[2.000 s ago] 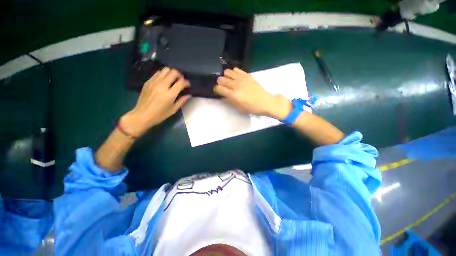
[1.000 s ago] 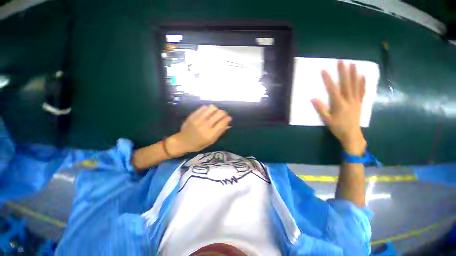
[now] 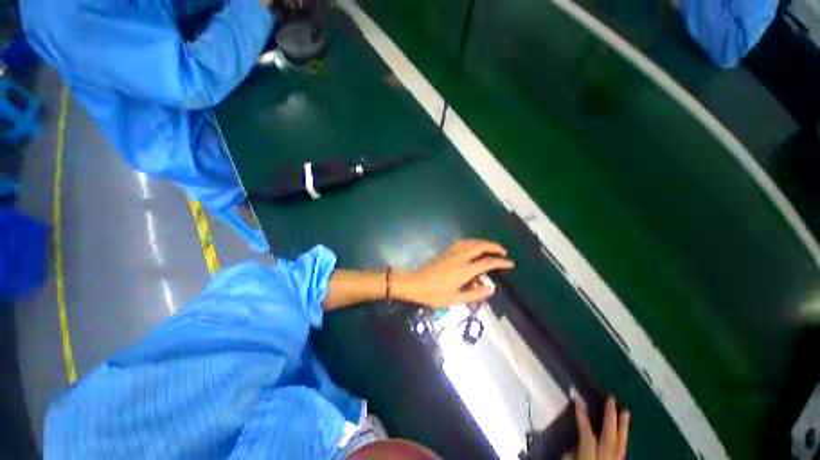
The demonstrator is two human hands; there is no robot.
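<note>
The opened tablet unit (image 3: pixel 490 377) lies in its black tray (image 3: pixel 548 346) on the green mat at the bottom centre, its middle glaring white. My left hand (image 3: pixel 454 274) lies over the tray's upper left corner, fingers bent; it covers that corner, and whether it grips the frame is hard to tell. My right hand (image 3: pixel 602 433) is cut off by the bottom edge; only some fingers show, at the tray's far right corner. Its grip is hidden. The tray's near side is partly out of the picture.
A dark object with a white band (image 3: pixel 310 180) lies on the mat beyond my left hand. A white rail (image 3: pixel 539 235) runs along the green conveyor (image 3: pixel 620 171). A person in a blue smock (image 3: pixel 153 81) is at the upper left, near a dark round object (image 3: pixel 299 40).
The view has swung toward the left side. My left hand has moved onto the tray's corner, and my right hand has gone from the white sheet to the tray. The sheet is out of view.
</note>
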